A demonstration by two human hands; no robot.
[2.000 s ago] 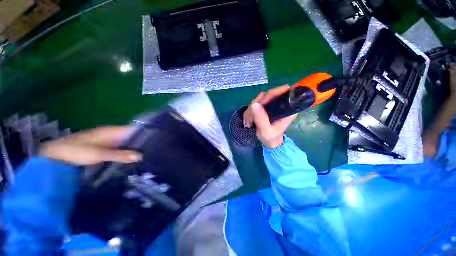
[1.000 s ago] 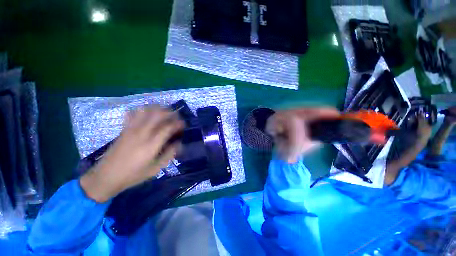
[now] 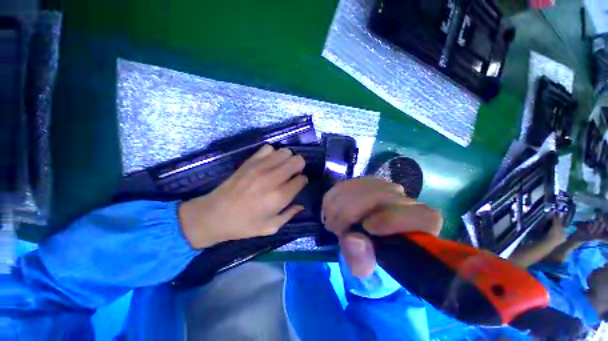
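Note:
A black housing lies on a silvery foam sheet in front of me, with ribs and slots along its far edge. My left hand rests on the housing with bent fingers; whether it grips anything under the fingertips is hidden. My right hand is closed around a black and orange-red electric screwdriver at the housing's right end. The driver's rear points to the lower right; its tip is hidden by my hand. A round dark screw dish sits just beyond my right hand.
Another black housing lies on a foam sheet at the upper right. More housings lie at the far right, beside another person's hand and blue sleeve. Sheet-wrapped panels stand at the left edge of the green bench.
The housing now lies on the sheet under my left hand, after being held tilted above it. My right hand and the screwdriver have moved from beside the dish to the housing's right end.

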